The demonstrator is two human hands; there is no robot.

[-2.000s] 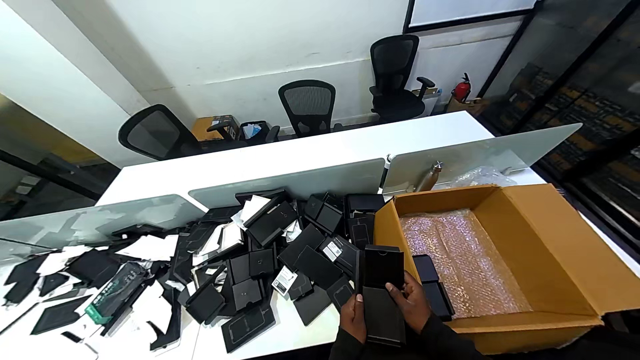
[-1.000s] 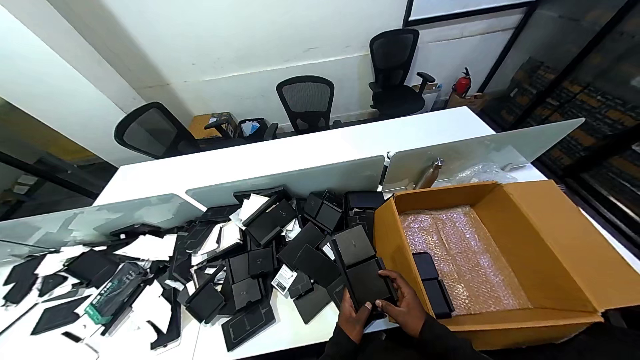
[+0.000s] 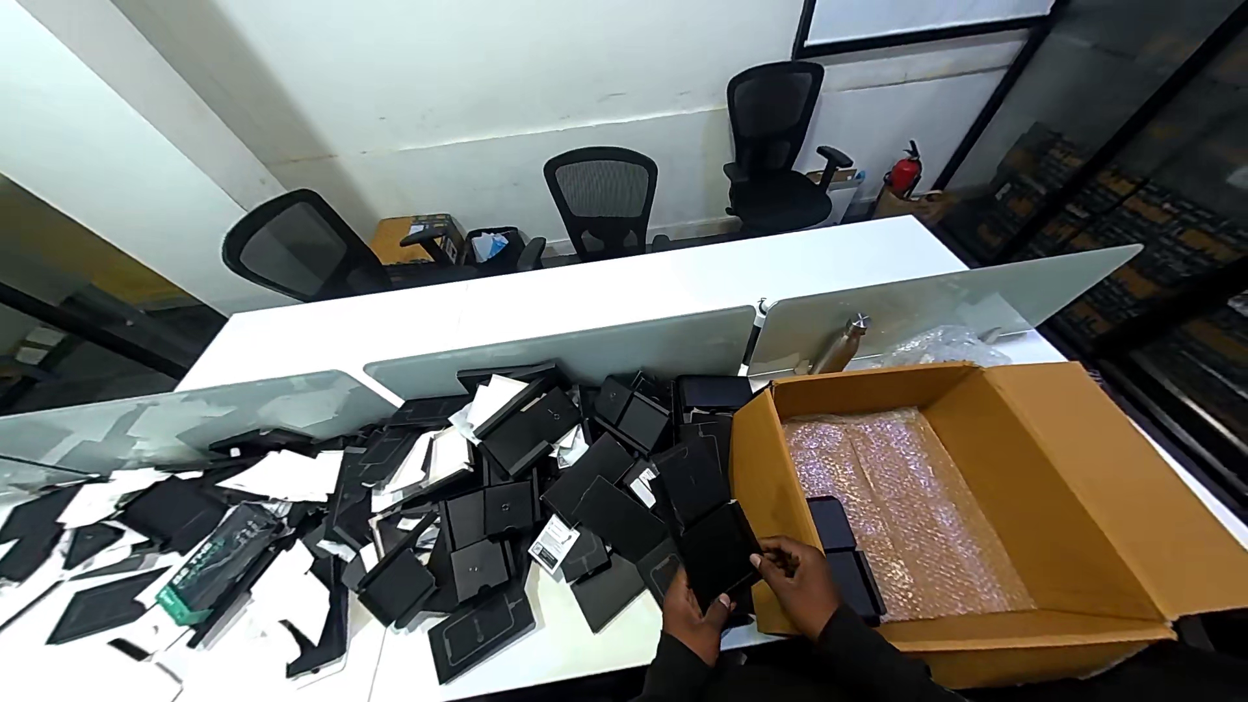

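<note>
An unfolded black cardboard box (image 3: 720, 551) is between my hands, just left of the large carton. My left hand (image 3: 694, 616) grips its lower left edge, and my right hand (image 3: 795, 582) holds its right edge with the fingertips. Another panel of it, or a box touching it, extends up and away. The open brown carton (image 3: 1077, 487) stands at the right, with bubble wrap (image 3: 907, 512) on its floor. Dark flat boxes (image 3: 846, 556) lie inside along its left wall. A pile of black boxes (image 3: 487, 526) spreads left of my hands.
White papers (image 3: 292, 475) and a green-and-black package (image 3: 219, 561) lie at the left. Behind the pile runs a glass desk divider (image 3: 575, 351). A metal bottle (image 3: 843, 343) and clear plastic wrap (image 3: 941, 346) are behind the carton. Black chairs (image 3: 775, 146) stand beyond the desk.
The black box in my hands has turned and now shows a dark, open-looking side; a second ago it showed smooth outer panels. My hands remain beside the carton.
</note>
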